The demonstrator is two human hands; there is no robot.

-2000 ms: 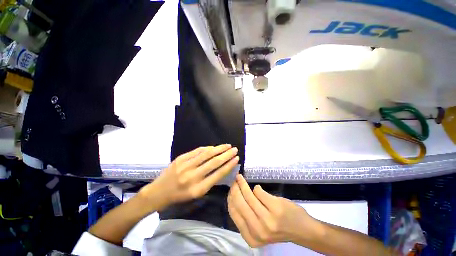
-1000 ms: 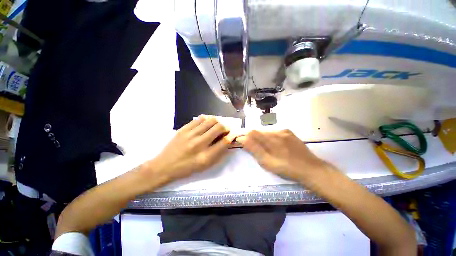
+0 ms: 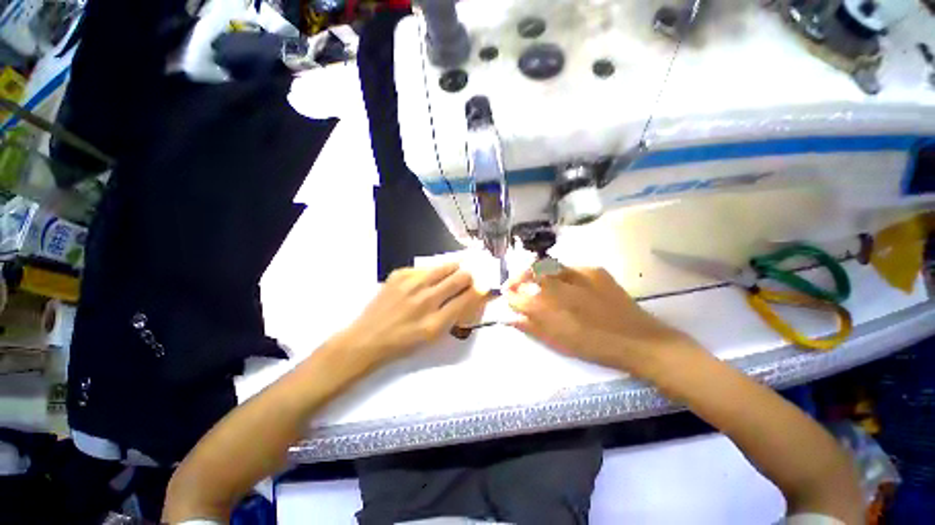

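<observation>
A narrow black cloth piece (image 3: pixel 406 226) lies under the left side of the machine head, its near end at the needle. A small pale patch (image 3: pixel 436 260) shows at that end. My left hand (image 3: pixel 425 306) lies on the near end, just left of the needle. My right hand (image 3: pixel 579 313) is just right of the needle, fingertips at the cloth edge. Both hands' fingers are bent over the work; the exact hold is hidden. The presser foot and needle (image 3: pixel 499 256) are in bright glare between the hands.
The white JACK machine (image 3: pixel 718 154) fills the upper right. Green and yellow scissors (image 3: pixel 774 292) lie right of my right hand. Wide black panels (image 3: pixel 185 236) lie at the left. Bottles (image 3: pixel 56 238) stand at the far left. The silvery table edge (image 3: pixel 492 415) curves below my forearms.
Both hands went from the table's front edge up to the needle, bringing the near end of the black piece there. Over the last second they stay at the needle while the view shifts.
</observation>
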